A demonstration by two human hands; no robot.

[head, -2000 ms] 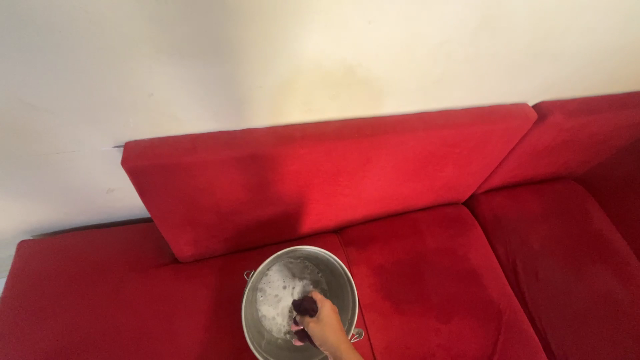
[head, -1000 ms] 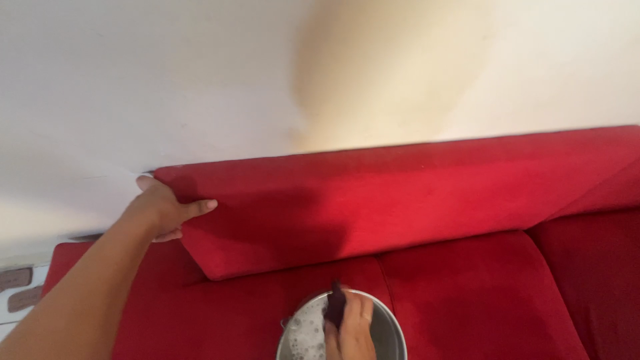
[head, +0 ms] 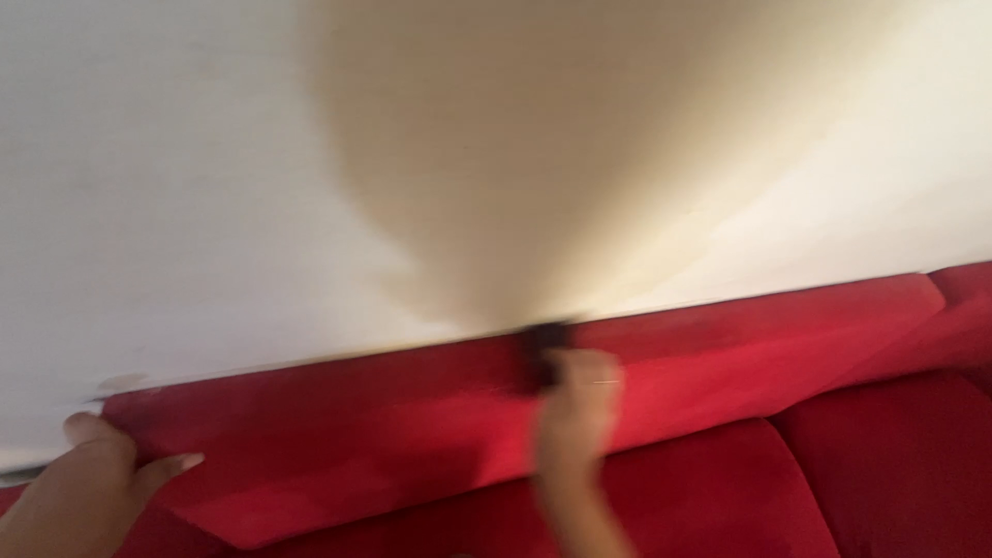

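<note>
At the lower left, my left hand (head: pixel 116 465) grips the left end of a red fabric sofa back cushion (head: pixel 333 434), thumb on its front face. My right hand (head: pixel 581 387), blurred, holds a dark brush or scrubber (head: pixel 545 353) against the top edge of that cushion, near its middle. What kind of tool the dark thing is cannot be made out exactly. The cushion leans on the wall, and a darker patch shows on its lower front.
A pale wall (head: pixel 194 194) with a broad shadow rises behind the cushion. Red seat cushions (head: pixel 697 488) lie below and to the right. Another red back cushion (head: pixel 965 283) stands at the far right.
My left hand has come into view and taken hold of the cushion's left end. My right hand has lifted the dark thing from the metal bucket of sudsy water to the cushion's top.
</note>
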